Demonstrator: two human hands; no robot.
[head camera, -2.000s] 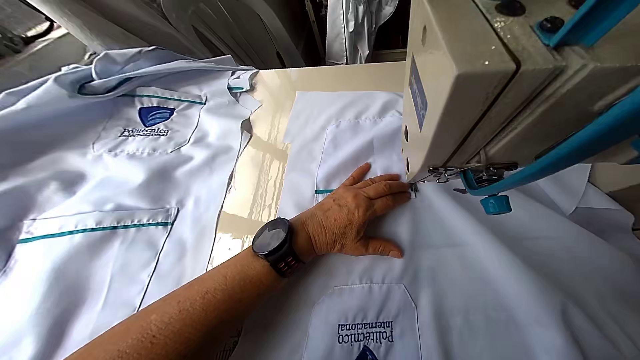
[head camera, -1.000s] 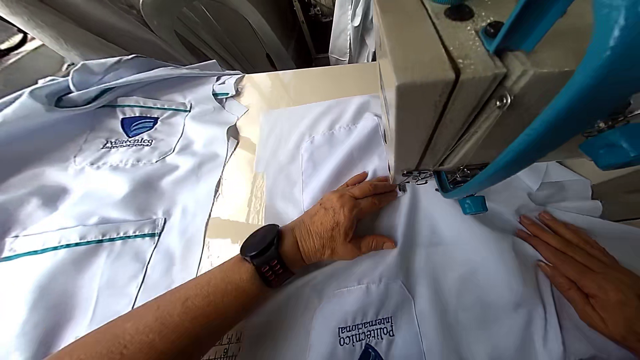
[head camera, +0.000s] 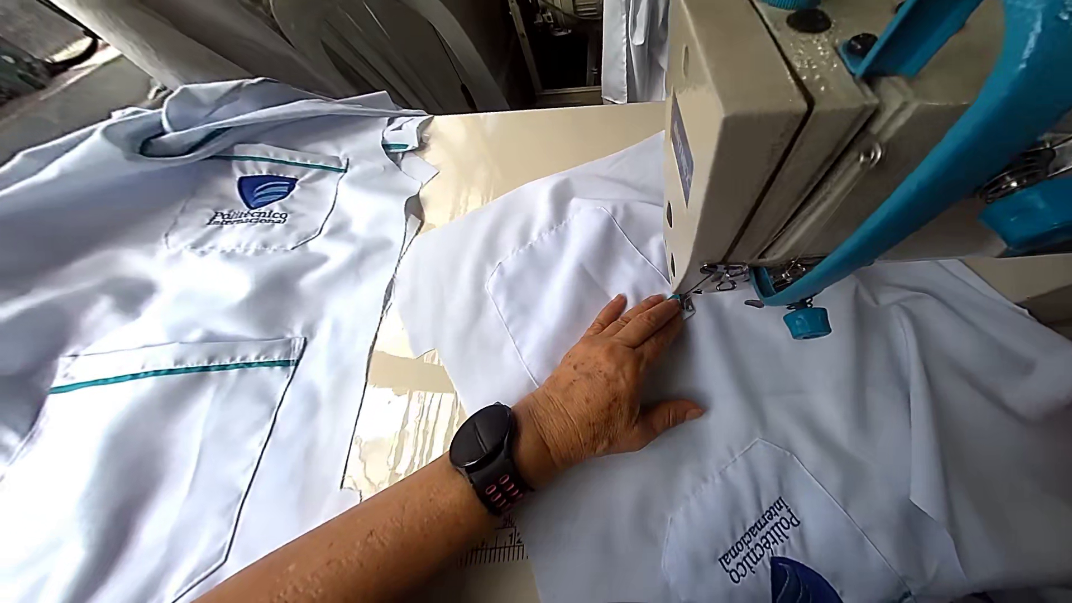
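Note:
My left hand (head camera: 607, 381), with a black watch on the wrist, presses flat on a white fabric piece (head camera: 712, 469) with its fingers spread a little. Its fingertips are close beside the presser foot (head camera: 687, 303) of a sewing machine (head camera: 745, 134). A plain stitched pocket (head camera: 561, 276) lies left of the needle area, its upper right corner near the machine head. Nearer to me, another pocket (head camera: 762, 519) bears a blue embroidered emblem and lettering, turned upside down. A bit of teal trim shows at the foot. My right hand is out of view.
A second white garment (head camera: 201, 301) with teal-trimmed pockets covers the left of the glossy cream table (head camera: 486, 159). Ruler markings (head camera: 494, 551) show beneath my forearm. A blue curved lever (head camera: 913, 184) and blue knob (head camera: 807, 321) are on the machine. A plastic chair (head camera: 377, 50) stands behind.
The fabric under the machine has turned, so its plain pocket lies slanted. My right hand, on the fabric at the right one second ago, has left the view. My left hand stays beside the presser foot.

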